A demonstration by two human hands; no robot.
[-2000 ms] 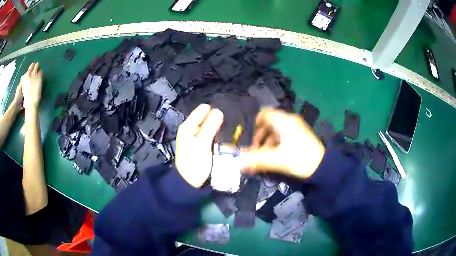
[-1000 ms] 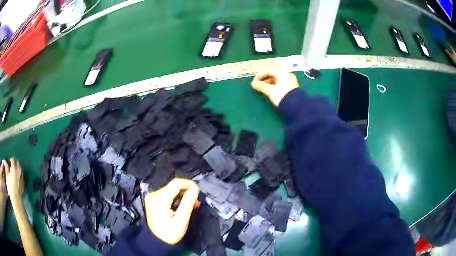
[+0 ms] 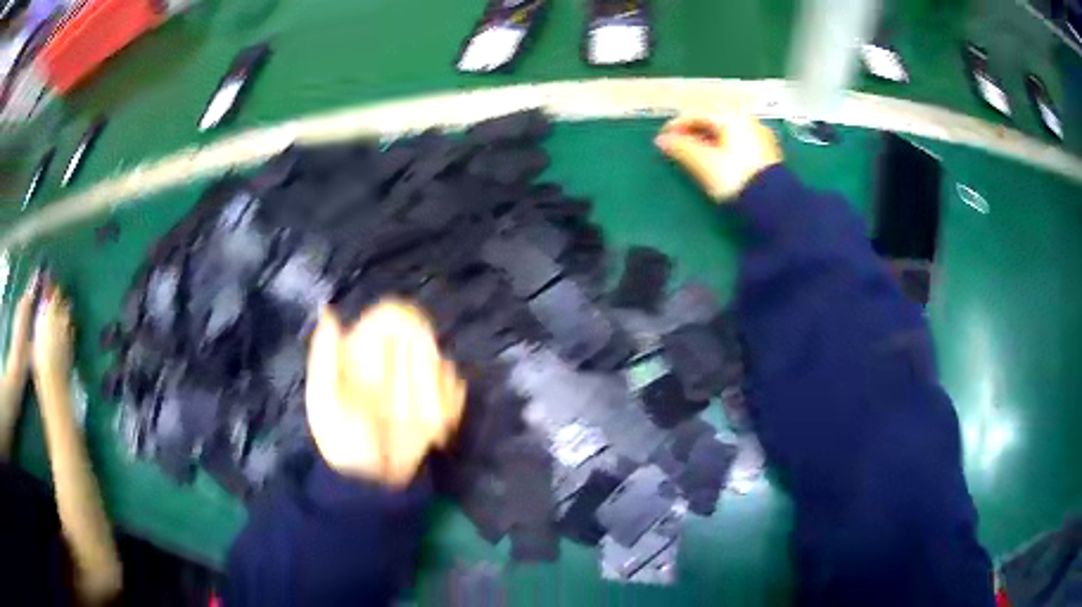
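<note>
A large heap of thin black plastic plates, some with shiny grey sides, lies on the green bench. My left hand is blurred over the lower middle of the heap, back upward; whether it holds anything cannot be told. My right hand is beyond the heap at the right, close to the pale rail, with its fingers curled; whether something is in them cannot be told. Part-assembled phone bodies with pale keypad areas lie on the green surface past the rail.
A black smartphone lies right of my right forearm, with a small white loop beside it. A pale post rises from the rail. A red-orange bin is at the far left. Another person's hands are at the left edge.
My hands have parted; the phone body seen between them two seconds ago no longer shows there. My right hand moved out to the rail. Since one second ago, the view has shifted and my left hand has turned.
</note>
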